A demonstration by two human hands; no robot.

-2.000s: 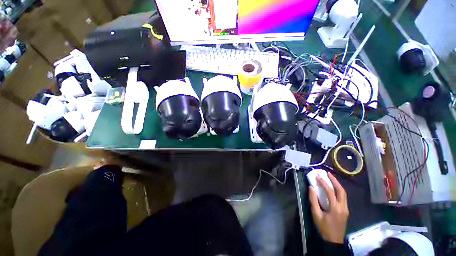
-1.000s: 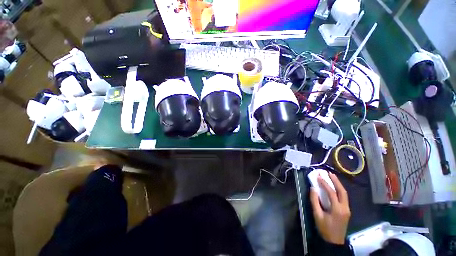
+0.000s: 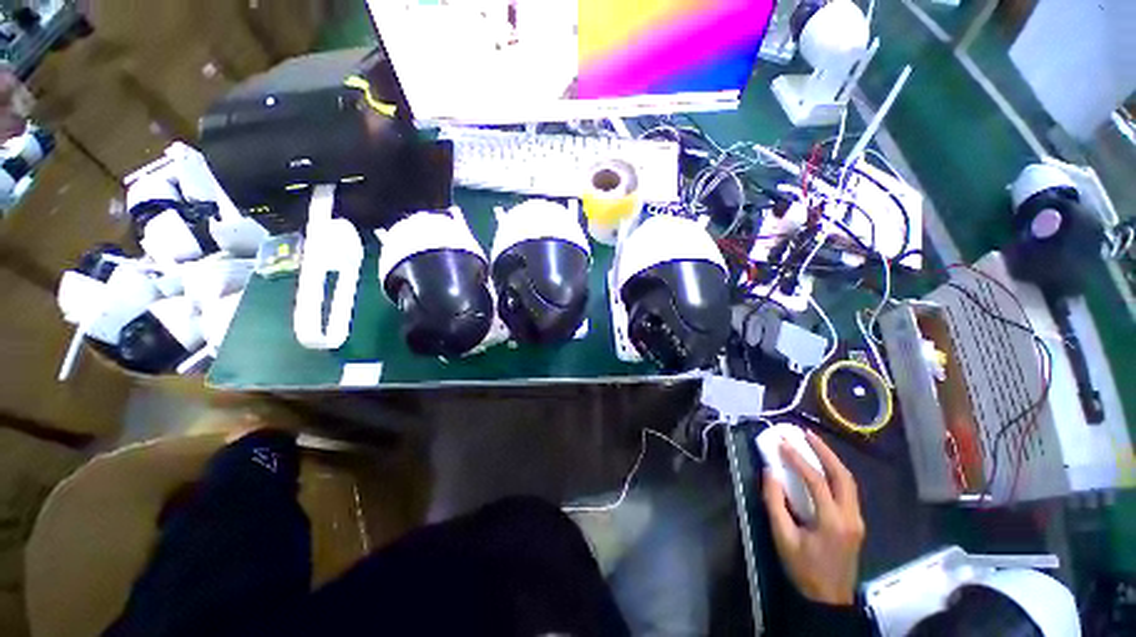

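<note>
My right hand (image 3: 816, 516) rests over the white computer mouse (image 3: 790, 470), its fingers along the top and side. My left hand is not visible. Three dome cameras with white caps and black balls stand upright in a row at the bench's front: the left one (image 3: 439, 305), the middle one (image 3: 541, 284) and the right one (image 3: 675, 311). The left and middle ones stand close together. Small round LEDs show low on the right camera's ball. The monitor (image 3: 573, 62) shows a pale picture at left and an orange, magenta and blue one at right.
A keyboard (image 3: 548, 162) and yellow-white roll (image 3: 610, 199) are behind the cameras. Tangled cables (image 3: 835, 218), a flat tape roll (image 3: 855, 396) and an open metal box (image 3: 953, 411) are at right. A white loop bracket (image 3: 326, 286) is at left. Another camera (image 3: 997, 610) is near my right hand.
The black balls have turned, and the right one now shows its LEDs. The monitor's left picture has become paler. The whole view has shifted slightly. My right hand stays on the mouse.
</note>
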